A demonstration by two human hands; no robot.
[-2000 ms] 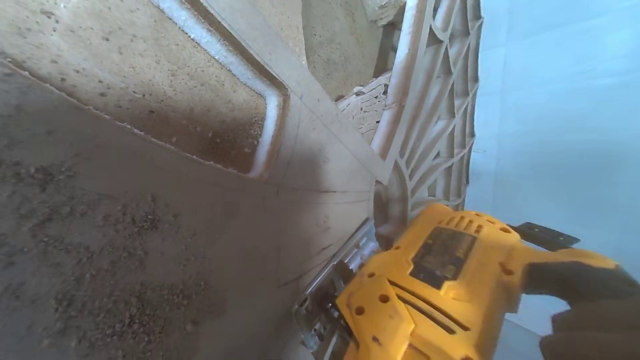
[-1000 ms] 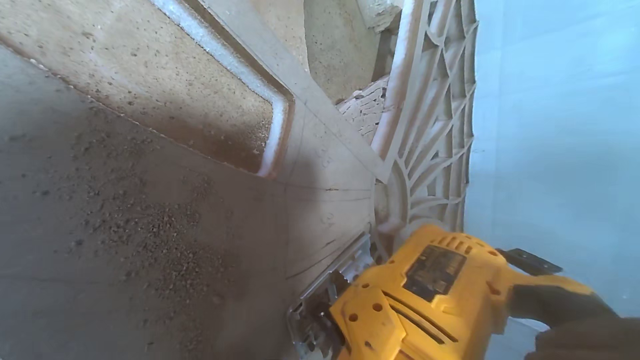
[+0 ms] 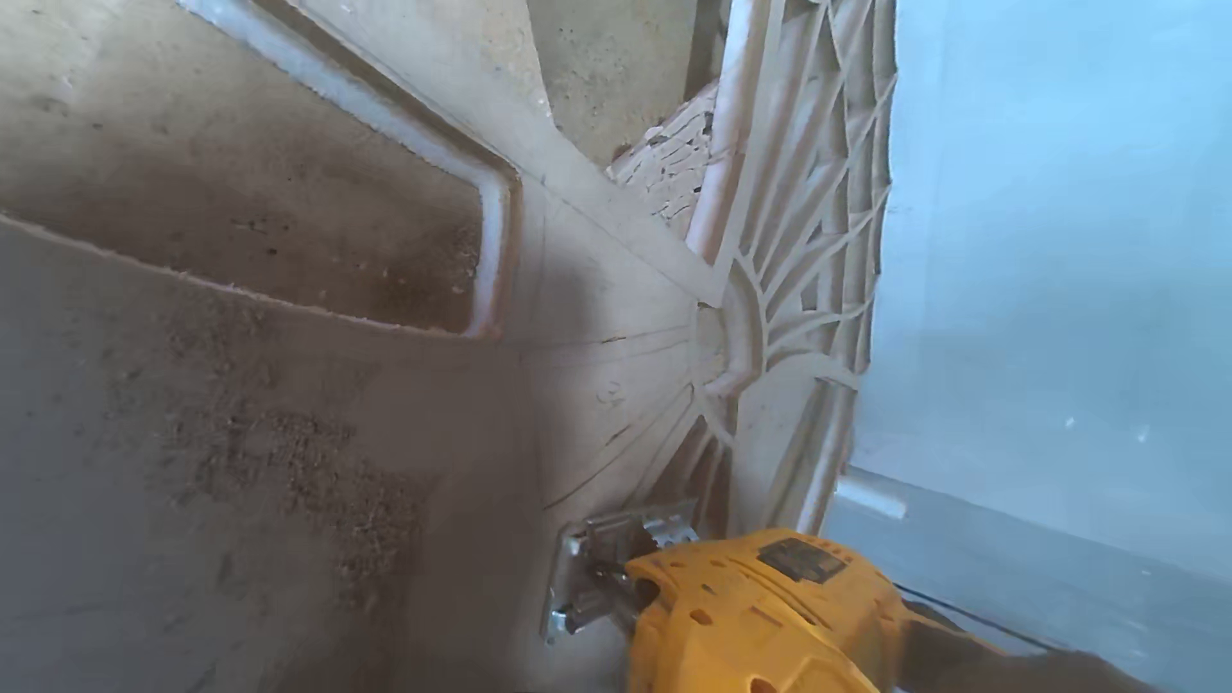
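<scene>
A yellow jigsaw (image 3: 760, 606) stands at the bottom right of centre, its metal base plate (image 3: 616, 568) against the face of a large, flat, grey-brown panel (image 3: 616, 423). At the lower right edge my right hand (image 3: 1020, 664), dark and partly out of frame, is closed around the rear of the jigsaw. The blade is hidden by the base and the body. Pencil-like lines and thin dark marks run across the panel above the tool. My left hand is out of view.
A long cut-out with a pale edge (image 3: 493, 250) opens at the upper left. Carved lattice with curved ribs (image 3: 818, 212) runs down the right side. Crumbly dust (image 3: 298, 462) lies on the panel at lower left. Beyond the lattice is a pale blue surface (image 3: 1049, 231).
The jigsaw, with my right hand on it, has moved down along the panel, away from the curved hub of the lattice. A narrow ribbed opening beside that hub now shows.
</scene>
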